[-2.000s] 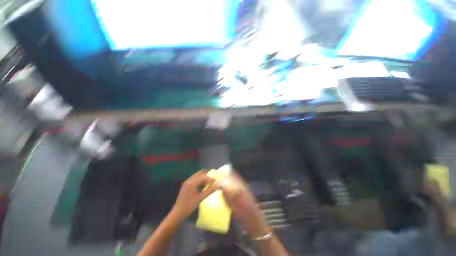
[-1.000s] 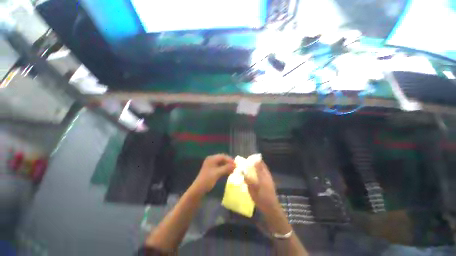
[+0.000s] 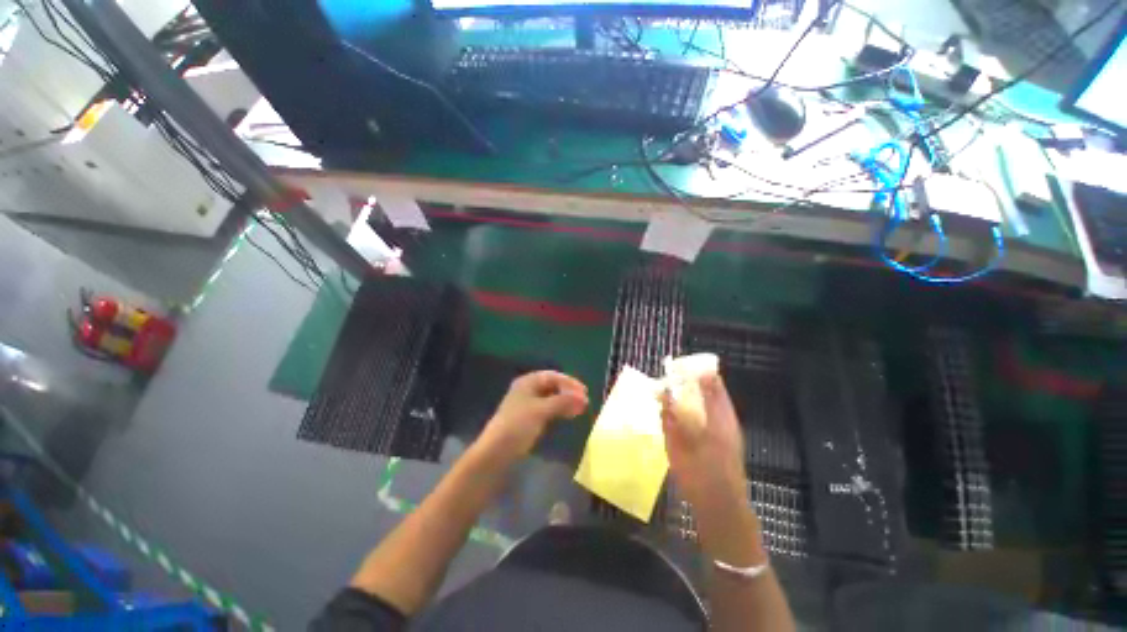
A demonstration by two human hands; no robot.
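Note:
My right hand pinches a crumpled off-white wad at its fingertips. A pale yellow sheet hangs tilted at the left side of this hand, over black slatted panels; its edge meets the fingers, and how it is gripped is hidden. My left hand is to the left of the sheet, apart from it, with thumb and fingers closed together and nothing visible in them.
Black slatted panels lie at left. Dark panels with silver dots and a smooth black bar lie at right. A raised shelf edge crosses ahead, with a keyboard, mouse and blue cable loop. A fire extinguisher stands far left.
My left hand has come away from the wad and moved left. The yellow sheet has swung up and spread wider beside my right hand. The view has shifted and become sharper.

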